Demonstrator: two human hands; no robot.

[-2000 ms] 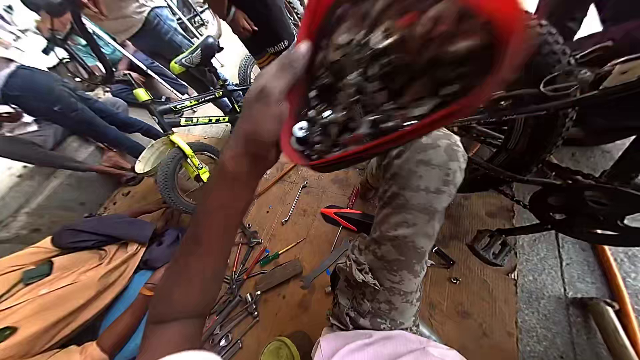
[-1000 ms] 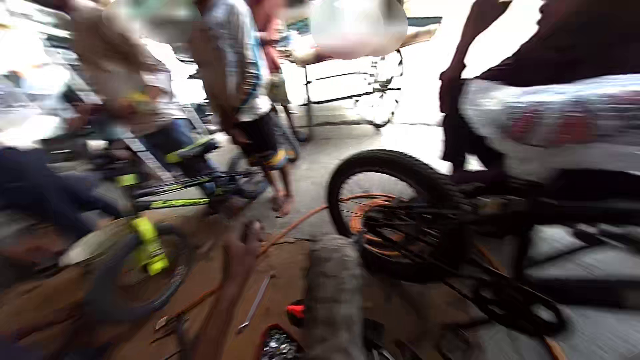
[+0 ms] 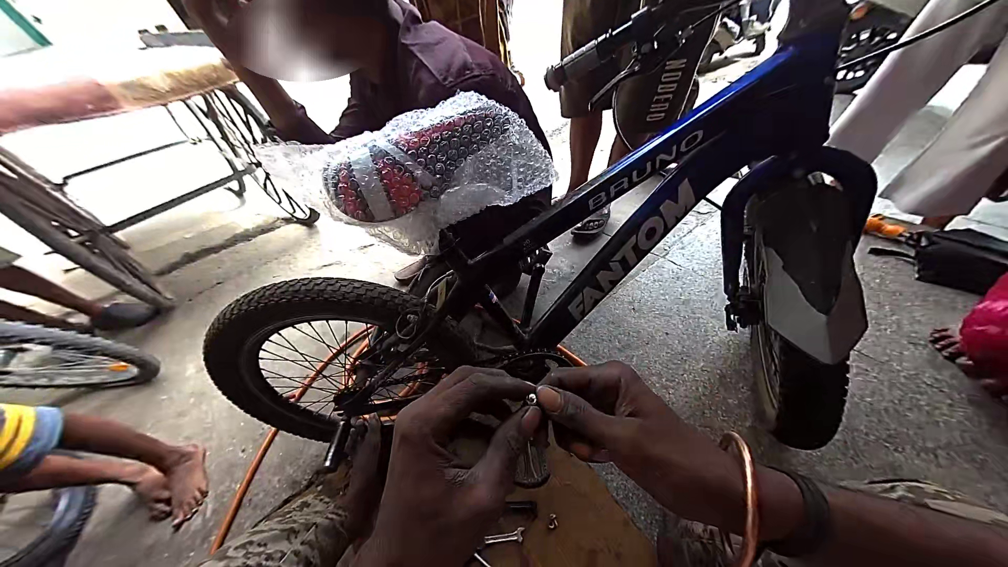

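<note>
Both hands meet just below the crank area of a blue and black bicycle [image 3: 630, 213]. Between the fingertips is a small shiny metal nut [image 3: 531, 399]. My left hand [image 3: 465, 465] pinches it from the left with thumb and forefinger, while the thumb and forefinger of my right hand [image 3: 606, 409] touch it from the right. Beneath the fingers shows a grey ribbed part [image 3: 531, 465], and whether a hand holds it I cannot tell. A wrench end [image 3: 504, 538] and a small bolt [image 3: 553, 521] lie on the brown board [image 3: 591, 512] below. Bubble wrap [image 3: 472, 157] covers the saddle.
The bicycle's rear wheel [image 3: 315, 354] stands left of my hands, its front wheel [image 3: 803, 331] to the right. An orange hose [image 3: 248, 480] runs along the ground behind the rear wheel. A person in a dark shirt [image 3: 465, 47] bends behind the saddle. Bare feet [image 3: 185, 480] are at the left.
The view has swung right to the blue and black bicycle. The red container of small parts held up two seconds ago is out of my hands, which now meet at a small nut.
</note>
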